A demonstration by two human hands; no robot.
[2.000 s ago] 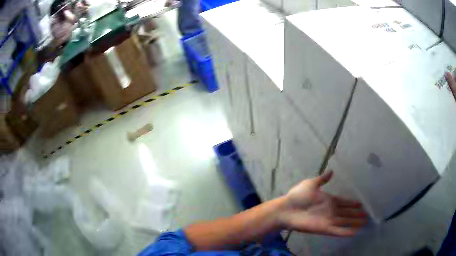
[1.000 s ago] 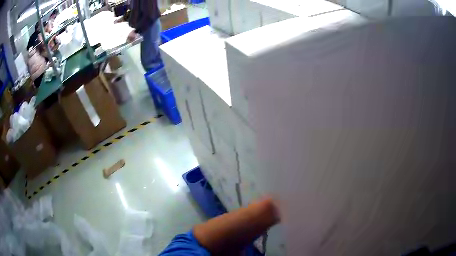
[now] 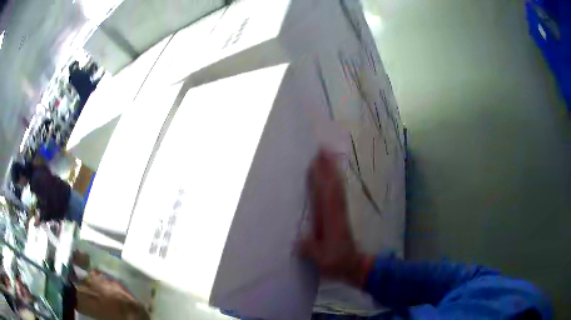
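A white product carton [image 3: 216, 169] with small black print on its bright top lies on the stack of white cartons [image 3: 369, 112], in the middle of the view. My right hand [image 3: 330, 222], bare and blurred, comes from the lower right in a blue sleeve. It is laid flat against the near side of the carton, fingers stretched out and not wrapped around it. Whether the fingers touch each other is hard to tell. My left hand is not in view.
More white cartons [image 3: 150, 31] stand higher at the upper left. A person in a dark top [image 3: 51, 194] is at the far left near benches. A brown carton [image 3: 106, 297] is at the lower left. A blue object [image 3: 551, 31] is at the upper right, beyond grey floor [image 3: 463, 137].
The view has swung right and tilted. The large carton close in front of me now lies on the stack. My left arm has left the view and my right hand has come in.
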